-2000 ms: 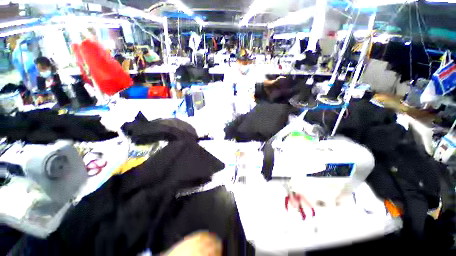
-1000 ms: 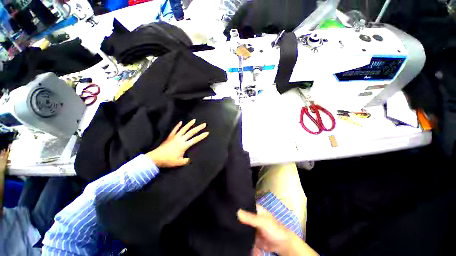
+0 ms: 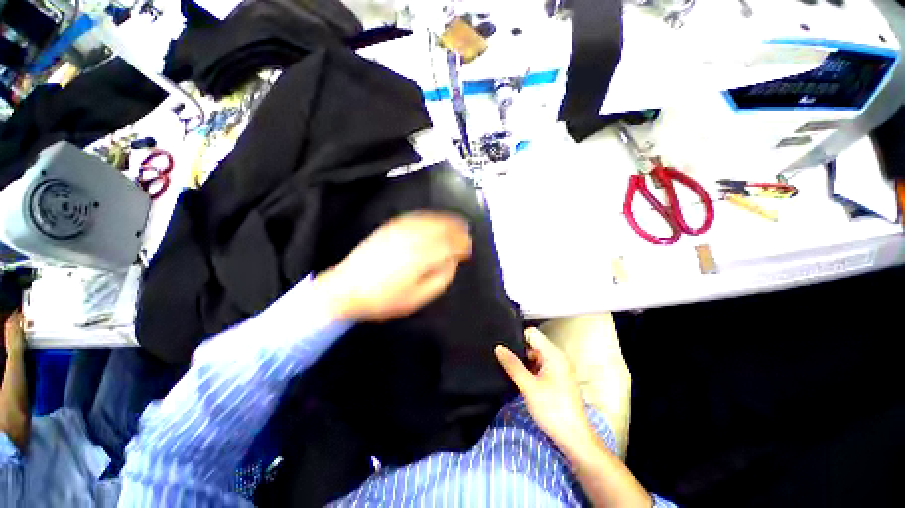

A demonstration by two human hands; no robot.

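Note:
A large black garment panel (image 3: 298,179) lies left of the needle and hangs over the table edge onto my lap. My left hand (image 3: 412,263) is blurred and rests on or just above the panel, fingers curled; whether it grips cloth is not clear. My right hand (image 3: 531,372) holds the panel's right edge between thumb and fingers, over my lap. The sewing machine's presser foot and needle area (image 3: 486,149) sits just beyond the panel's upper right edge.
Red-handled scissors (image 3: 670,203) and small hand tools (image 3: 756,193) lie right of the needle. A black cloth strip (image 3: 593,64) hangs over the white machine arm. A neighbouring machine (image 3: 74,208) stands at left, with another person's arm (image 3: 14,382) below it. Black heaps (image 3: 263,45) lie behind.
My left hand has moved right across the panel and its spread fingers have curled. My right hand has moved up along the panel's edge. The view has shifted closer to the table.

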